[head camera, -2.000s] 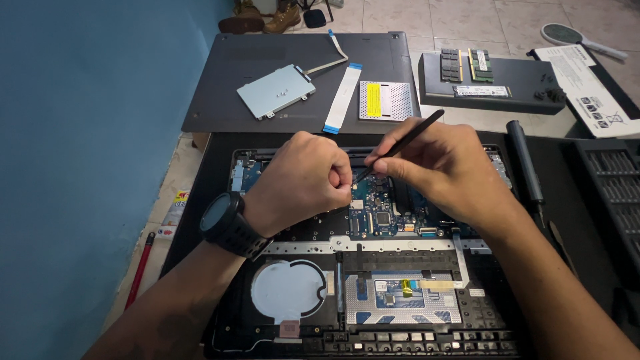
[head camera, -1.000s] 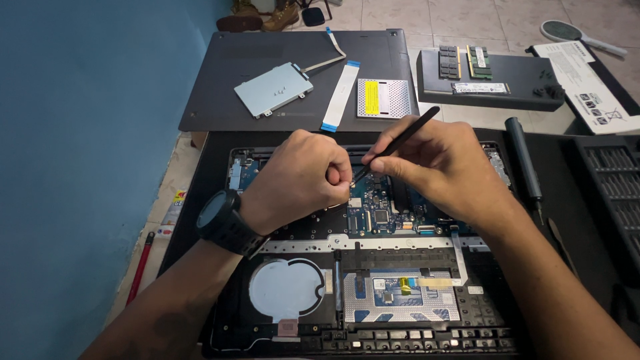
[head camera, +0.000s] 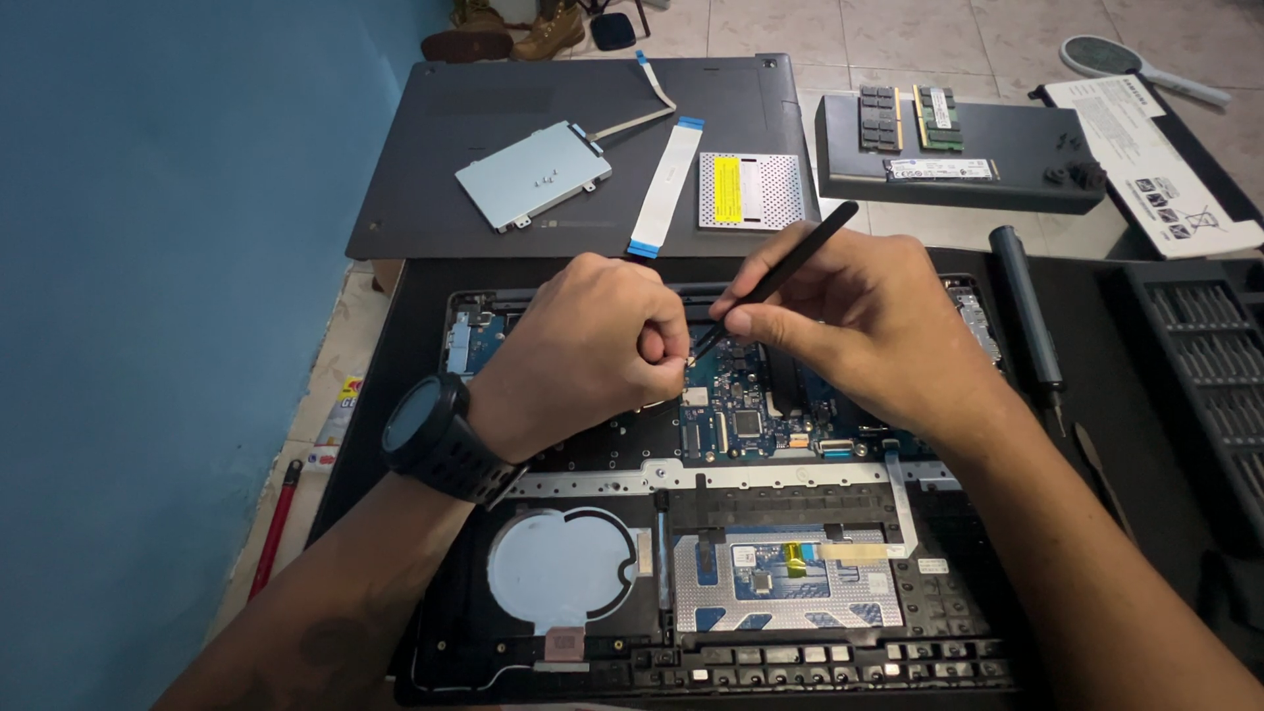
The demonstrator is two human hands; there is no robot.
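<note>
An opened laptop chassis [head camera: 652, 476] lies in front of me with its inside facing up. My right hand [head camera: 839, 316] holds black tweezers [head camera: 790, 262], their tips pointing down and left near a connector on the blue motherboard [head camera: 748, 425]. Close beside those tips is my left hand [head camera: 602, 346], its fingers curled and thumb pressed to the index finger; whatever may be pinched there is too small to tell. A black watch [head camera: 439, 425] is on the left wrist. Below the board sit the touchpad's metal underside [head camera: 790, 583] and a round pale film [head camera: 561, 568].
Behind, the laptop's bottom cover [head camera: 444, 148] carries a metal drive bracket [head camera: 538, 178], a flat ribbon cable [head camera: 667, 188] and a perforated metal plate [head camera: 750, 193]. RAM modules [head camera: 938, 118] and an SSD [head camera: 940, 170] lie on a dark box. A screwdriver [head camera: 1027, 306] and bit case [head camera: 1200, 365] are at right.
</note>
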